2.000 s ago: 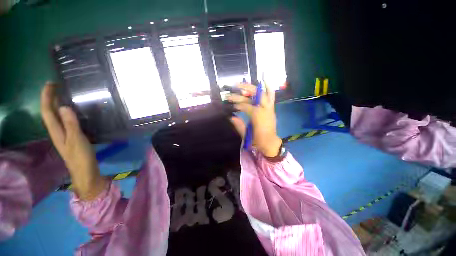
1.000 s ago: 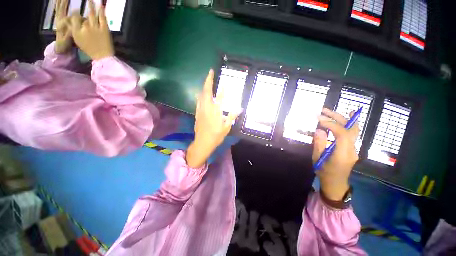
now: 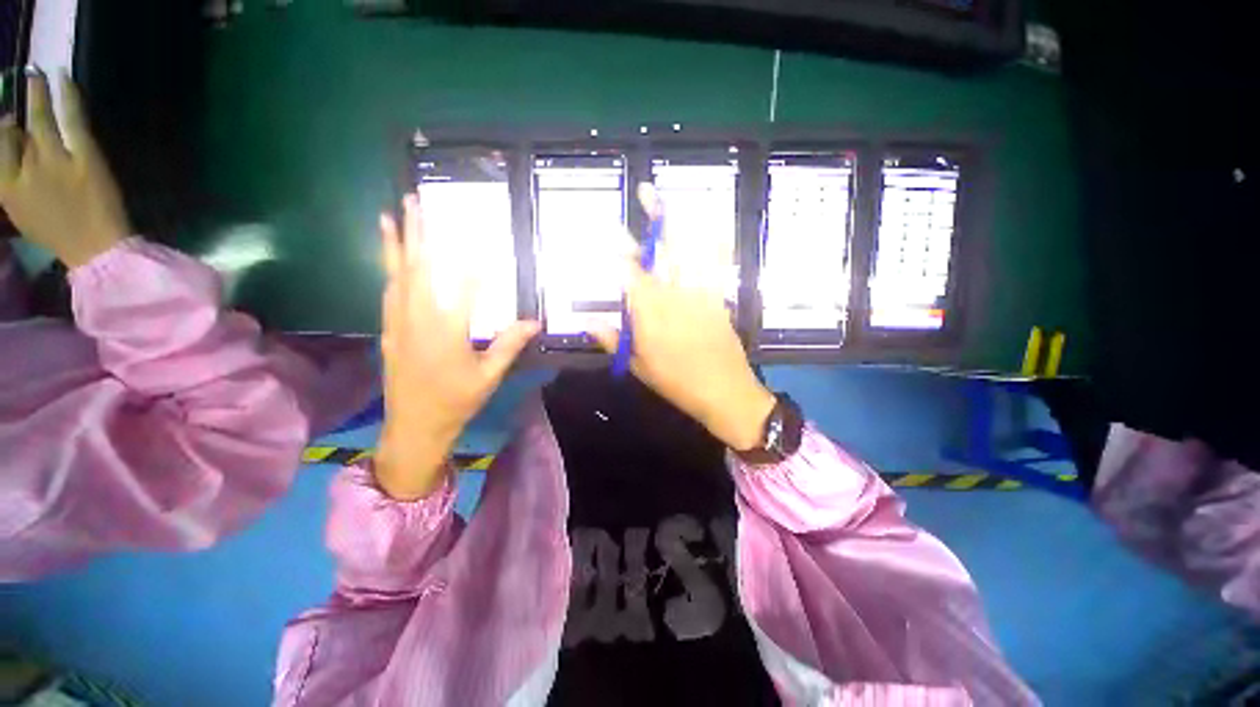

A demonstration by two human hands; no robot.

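A black phone tray [image 3: 974,249] with several phones side by side lies in front of me. The phone screens are bright white and washed by glare; the rightmost phone [image 3: 912,242] shows rows of text and a small red patch at the bottom. My left hand [image 3: 440,339] is over the leftmost phone [image 3: 477,207], fingers apart, holding nothing. My right hand [image 3: 684,332] is over the middle phone [image 3: 712,207] and holds a slim blue pen [image 3: 638,283] upright between its fingers. Glare hides whether the fingertips touch the screens.
The tray lies on a green mat [image 3: 304,152]. Another dark tray [image 3: 829,31] is at the back. Another worker's hand [image 3: 62,180] and pink sleeve are at the left, and a pink sleeve [image 3: 1188,497] is at the right. Yellow strips [image 3: 1043,352] mark the bench's front edge.
The view has swung, so the tray sits further left and more level. My right hand has moved left along the tray to the middle phone. My left hand stays at the leftmost phone.
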